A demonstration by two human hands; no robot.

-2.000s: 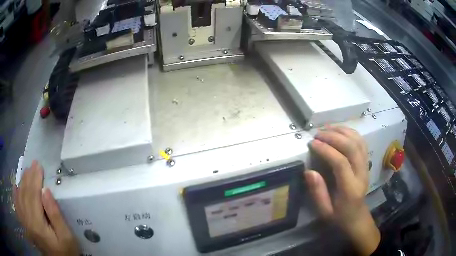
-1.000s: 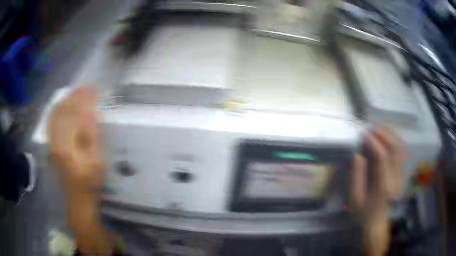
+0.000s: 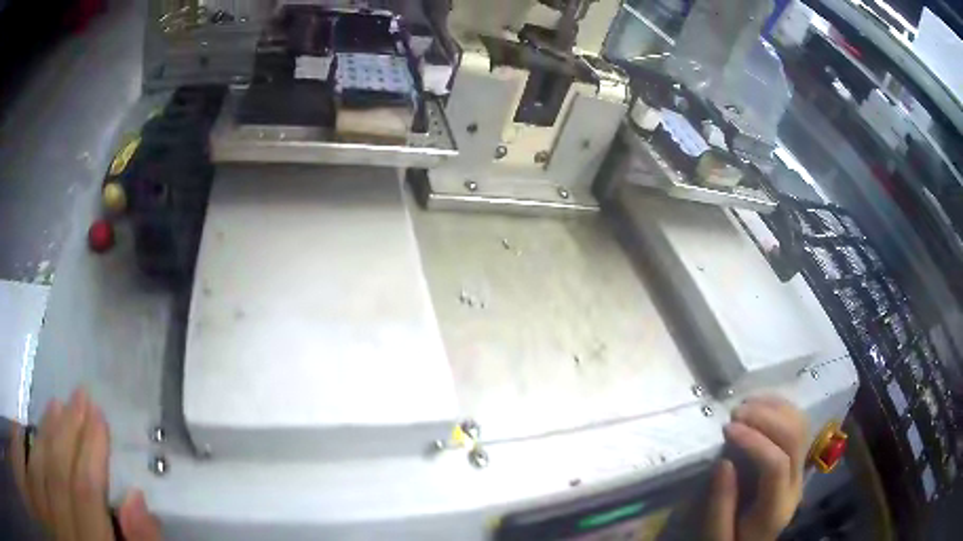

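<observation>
The white two-station press machine (image 3: 549, 328) fills the view. My left hand (image 3: 79, 476) rests at its front left corner, fingers extended, holding nothing visible, cut off by the bottom edge. My right hand (image 3: 762, 465) lies on the front edge beside the touch screen (image 3: 612, 518), fingers curled and thumb apart, with nothing seen in it. A keypad module with pale squares (image 3: 375, 78) sits in the left fixture (image 3: 285, 100). Another keypad module (image 3: 683, 134) sits in the right fixture (image 3: 729, 190).
The metal head (image 3: 528, 127) stands between the fixtures. Black blister trays (image 3: 887, 338) lie along the right side. A red emergency stop (image 3: 831, 448) is at the front right corner. A small red knob (image 3: 101, 236) and black cable chain (image 3: 174, 201) are at the left.
The view has swung and tilted up, so both fixtures and the head show more fully and the touch screen is mostly cut off. Both hands remain at the machine's front edge.
</observation>
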